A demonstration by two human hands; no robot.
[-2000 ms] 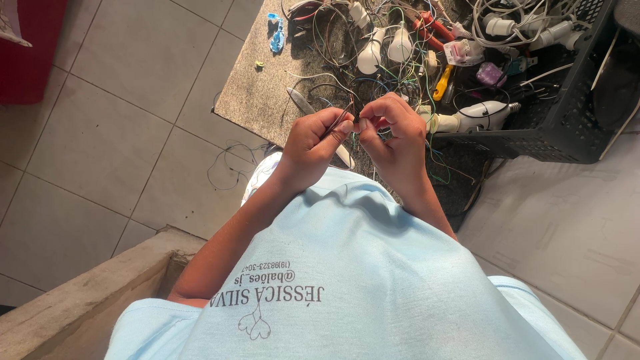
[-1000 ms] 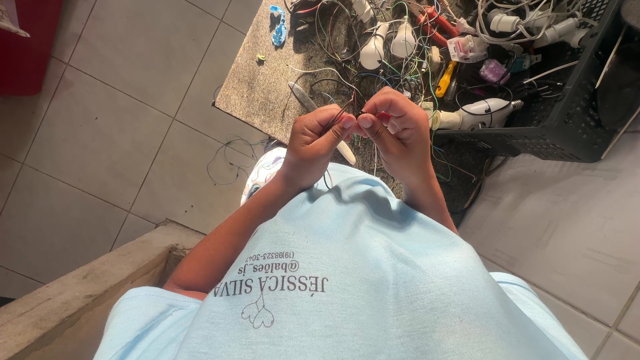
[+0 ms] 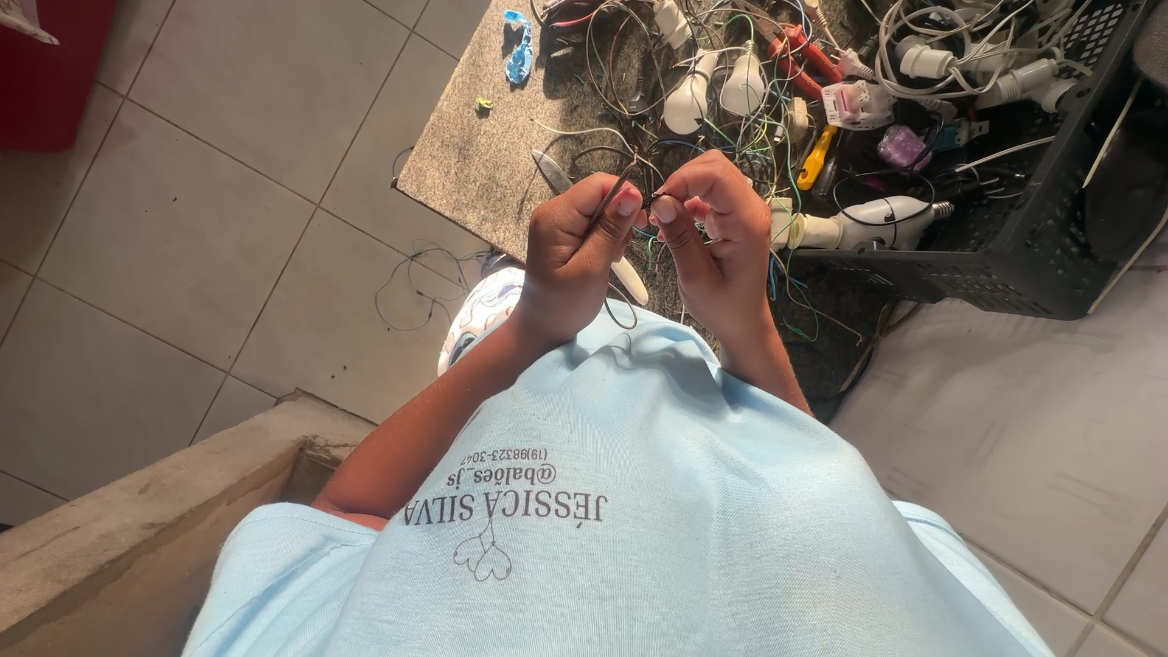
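Observation:
My left hand (image 3: 579, 242) pinches a thin dark electrical wire (image 3: 613, 193) between thumb and fingers, and a loop of it hangs below the palm. Close beside it, my right hand (image 3: 716, 233) grips a dark piece of wire (image 3: 653, 198) between thumb and forefinger. Whether both hold the same wire, I cannot tell. Under my hands lies a knife-like tool with a pale handle (image 3: 630, 281), its grey blade pointing to the upper left; its middle is hidden by my left hand. Beyond my fingers spreads a tangle of thin wires (image 3: 639, 100).
A speckled board (image 3: 461, 151) bears white bulbs (image 3: 691, 99), red-handled pliers (image 3: 803, 59), a yellow-handled tool (image 3: 817, 157) and a blue scrap (image 3: 519, 55). A black plastic crate (image 3: 1022, 265) with cables and lamp sockets stands at right. A concrete ledge (image 3: 182, 484) runs along the lower left.
My fingertips have shifted on the wire, and a small gap now shows between my hands, which were close together one second ago. A wire loop now hangs below my left hand.

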